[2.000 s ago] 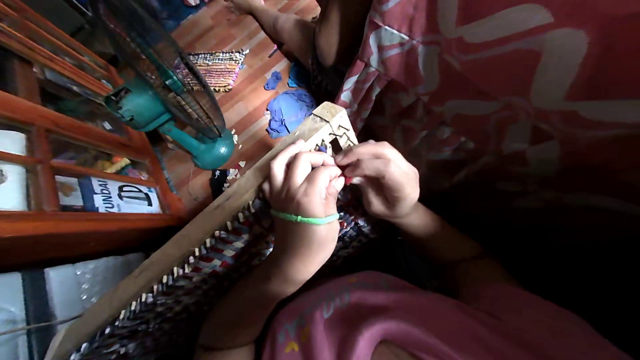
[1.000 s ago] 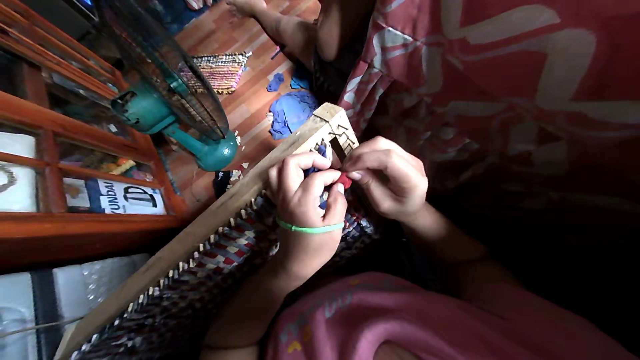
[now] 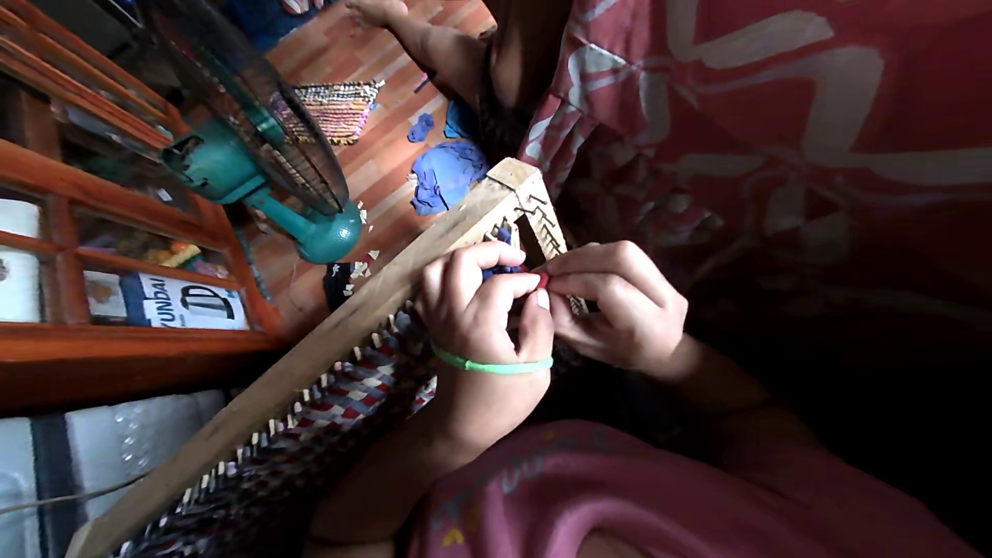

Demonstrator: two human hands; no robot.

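A wooden frame loom (image 3: 349, 325) with a row of nails or pegs slants across the view, and a woven mat of red, white, grey and dark fabric strips (image 3: 353, 399) is stretched on it. My left hand (image 3: 488, 310), with a green band at the wrist, pinches a small red piece of fabric (image 3: 541, 277) near the loom's top corner. From the right, my right hand (image 3: 620, 302) grips the same red piece with its fingertips. A dark blue strip (image 3: 500, 267) shows beside my left fingers. The fingers hide part of the red piece.
A green electric fan (image 3: 329, 232) stands left of the loom, near a wood-framed glass cabinet (image 3: 155, 337). Blue cloth (image 3: 448, 174) and a multicoloured woven mat (image 3: 333, 112) lie on the floor. Another person's leg (image 3: 438, 58) is at the top. A red patterned cloth (image 3: 744, 101) hangs at the right.
My hands stay at the loom's corner, and the fingers have shifted slightly around the red piece. More of the red piece showed a second ago.
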